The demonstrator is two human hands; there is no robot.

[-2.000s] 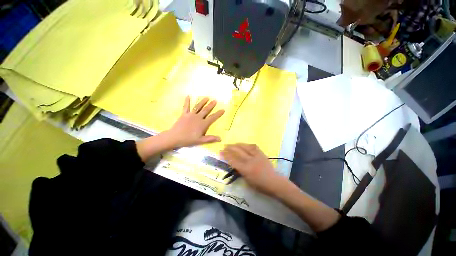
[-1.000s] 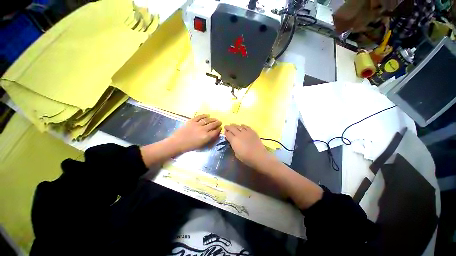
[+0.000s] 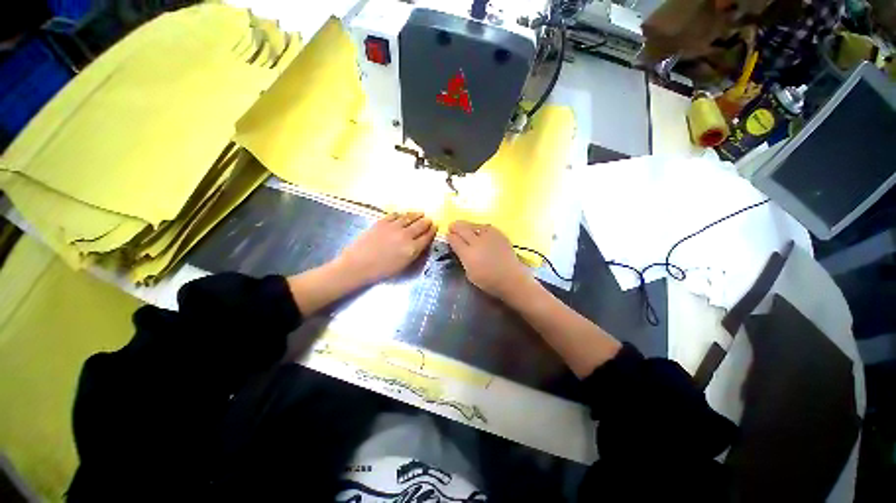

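Observation:
A large yellow panel (image 3: pixel 535 162) lies under the sewing machine head (image 3: pixel 462 88), its middle washed out by the lamp. My left hand (image 3: pixel 391 246) and my right hand (image 3: pixel 483 260) are close together at the panel's near edge, fingertips on it and seeming to pinch it. A small dark tool (image 3: pixel 443 253), seemingly thread snips, shows at my right hand, partly hidden by it. A black cord runs from there to the right. The needle parts (image 3: pixel 452 182) are just beyond my fingertips.
Stacked yellow panels (image 3: pixel 128 128) stand at the left. Yellow scraps (image 3: pixel 403 368) lie along the front edge. White sheets (image 3: pixel 639 211), dark brown pieces (image 3: pixel 794 393) and dark strips (image 3: pixel 756 285) lie right. A thread cone (image 3: pixel 706 122) and a screen (image 3: pixel 835 152) are at right rear.
My hands came together at the panel's near edge and moved away from me. The panel slid back and bunched up, uncovering more dark glossy bed. The view shifted slightly.

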